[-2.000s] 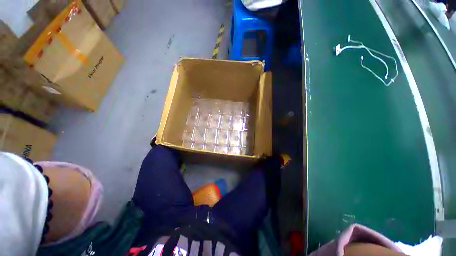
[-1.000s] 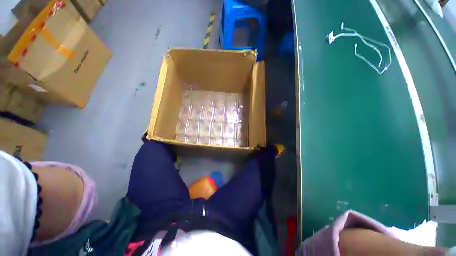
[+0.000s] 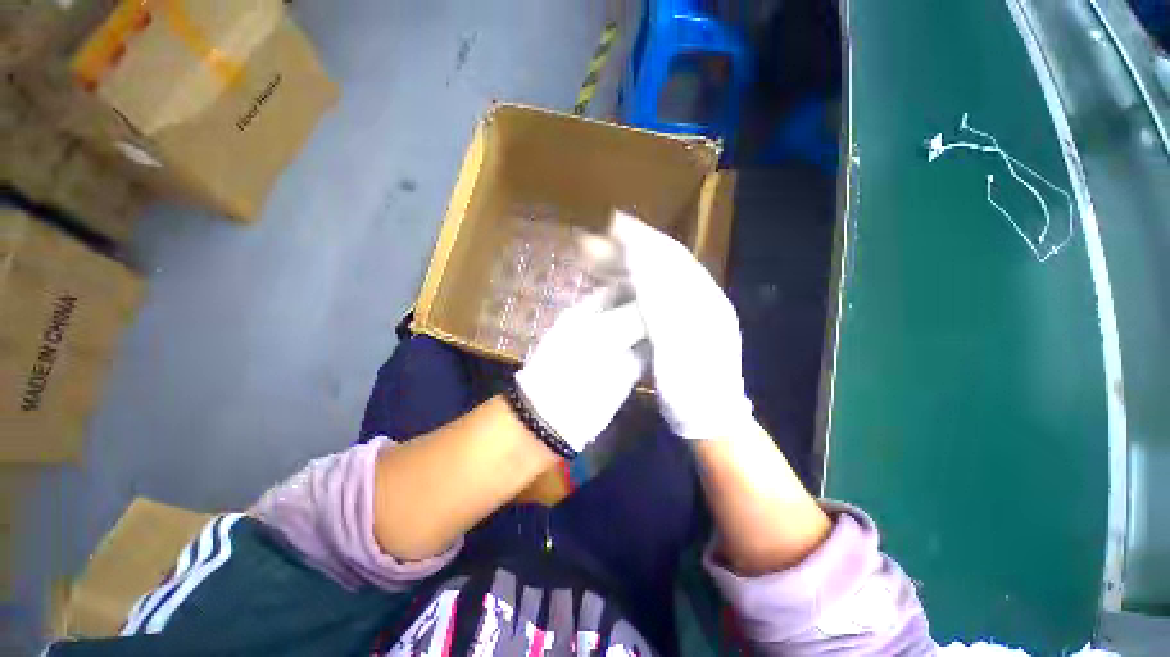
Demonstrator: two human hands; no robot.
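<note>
My left hand, in a white glove with a dark beaded bracelet at the wrist, is over the near edge of the open carton. My right hand, also in a white glove, is against it on the right. The two hands touch, and their fingertips are blurred. I cannot tell whether anything is held between them. Clear plastic boxes lie in rows at the carton's bottom, partly hidden by the hands.
The green conveyor belt runs along the right, with thin white earphones or cable on it. A blue stool stands beyond the carton. Closed cartons stand on the left. My knees are at the carton's near side.
Both gloved hands have come into view from the sides and met over the carton. The view has shifted, so the belt and cable appear farther right.
</note>
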